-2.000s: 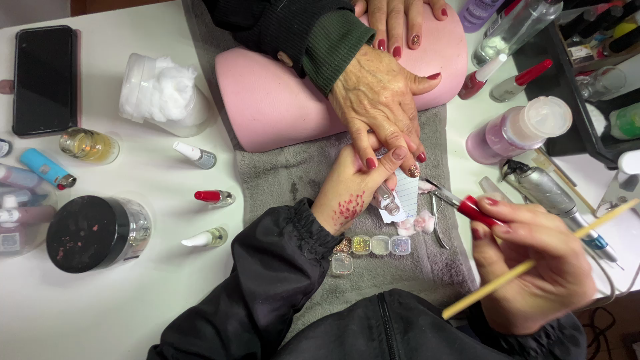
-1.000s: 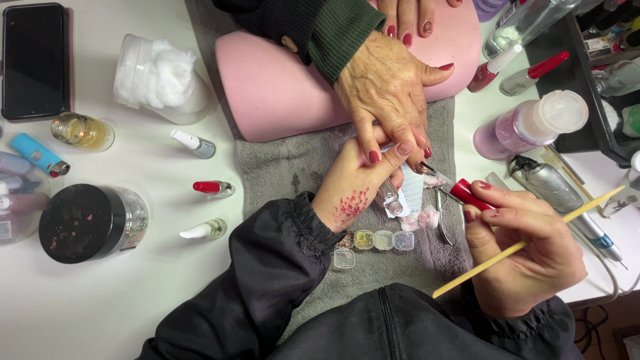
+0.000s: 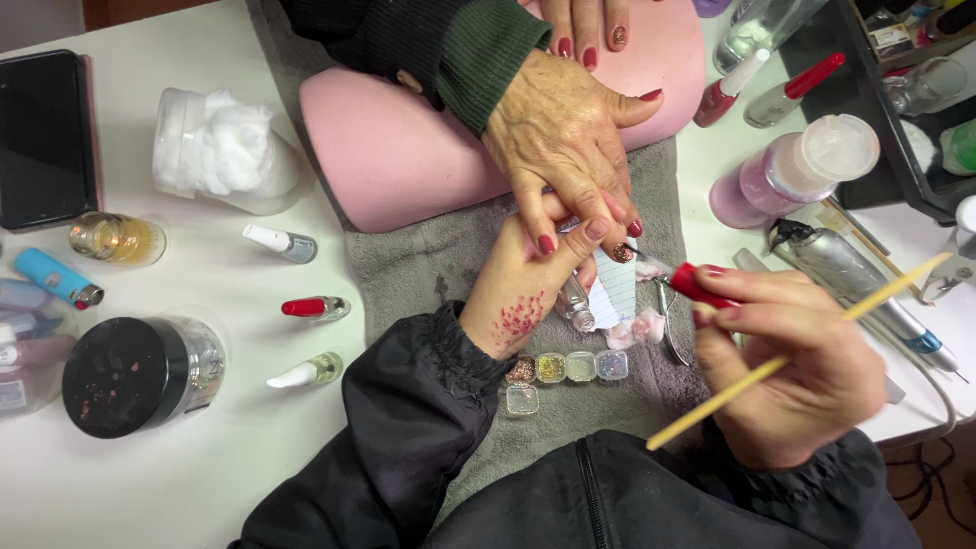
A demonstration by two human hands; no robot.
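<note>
My left hand grips a finger of the client's hand and also a small clear glass bottle. In my right hand is a nail polish brush with a red cap, its bristles at the glittery fingernail. A thin wooden stick lies across the same hand, between its fingers. The client's other nails are dark red. Under the hands are lined paper, pinkish cotton pieces and metal nippers. Small glitter pots sit on the grey towel.
A pink hand cushion lies beyond my hands. On the left are a cotton jar, a black-lidded jar, a lighter and polish bottles. A pump bottle, an electric nail drill and a black tray stand right.
The brush in my right hand has moved up and left onto the glittery nail. My left hand keeps hold of the client's finger. The view has shifted slightly.
</note>
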